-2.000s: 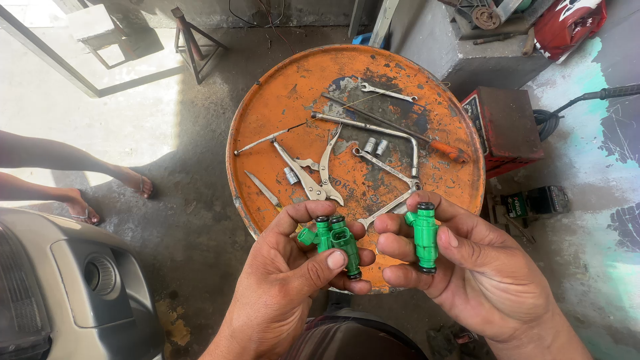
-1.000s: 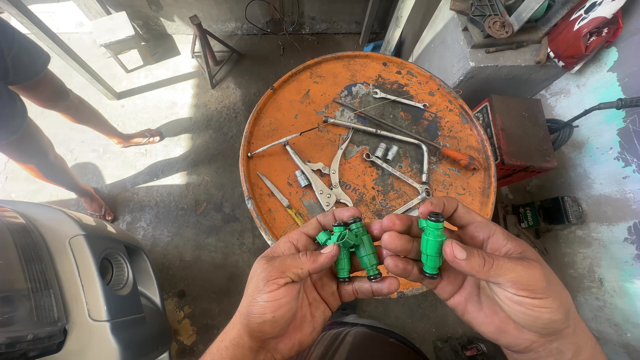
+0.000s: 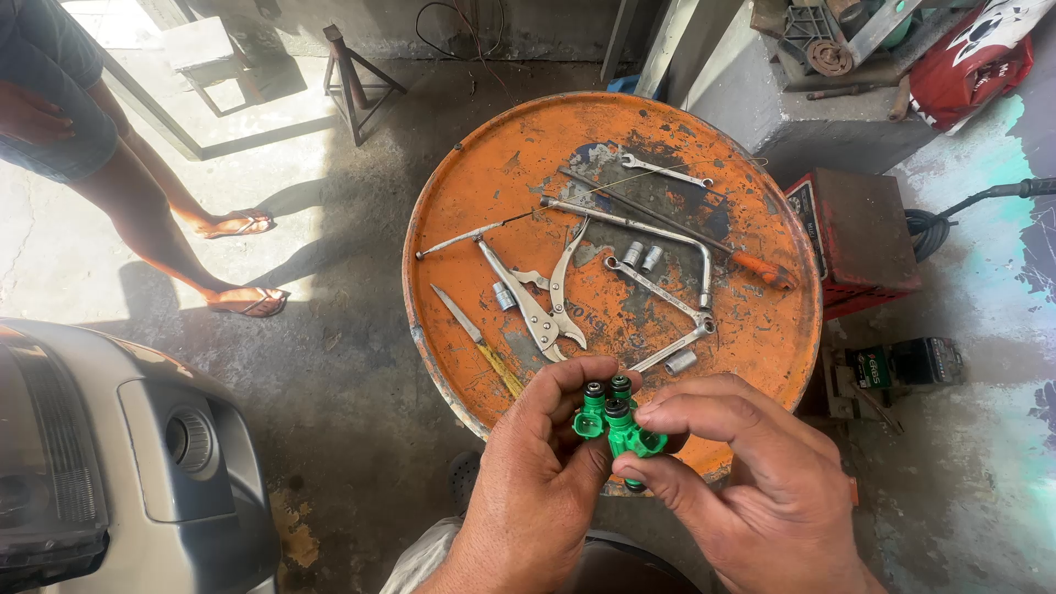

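Several green fuel injectors with black O-rings are bunched between my hands, above the near edge of an orange drum top (image 3: 462, 173). My left hand (image 3: 536, 470) holds green injectors (image 3: 590, 412) with their ends up. My right hand (image 3: 742, 470) pinches the nearest green injector (image 3: 624, 433) between thumb and fingers, against the others. Beyond them lie locking pliers (image 3: 528, 301), a knife (image 3: 462, 318), a combination wrench (image 3: 667, 171), two wrenches meeting at their ends (image 3: 660, 289), a bent socket handle (image 3: 635, 221), a long screwdriver (image 3: 763, 271) and sockets (image 3: 681, 361).
At left, a person (image 3: 107, 140) in sandals stands on the concrete floor, behind a car's front bumper (image 3: 198, 462). A jack stand (image 3: 355, 87) is beyond the drum. A red metal box (image 3: 858, 231) with a cable, and a battery (image 3: 928, 363), stand at right.
My right hand has moved left, bringing its injector against those in my left hand. The person at left has come further into view.
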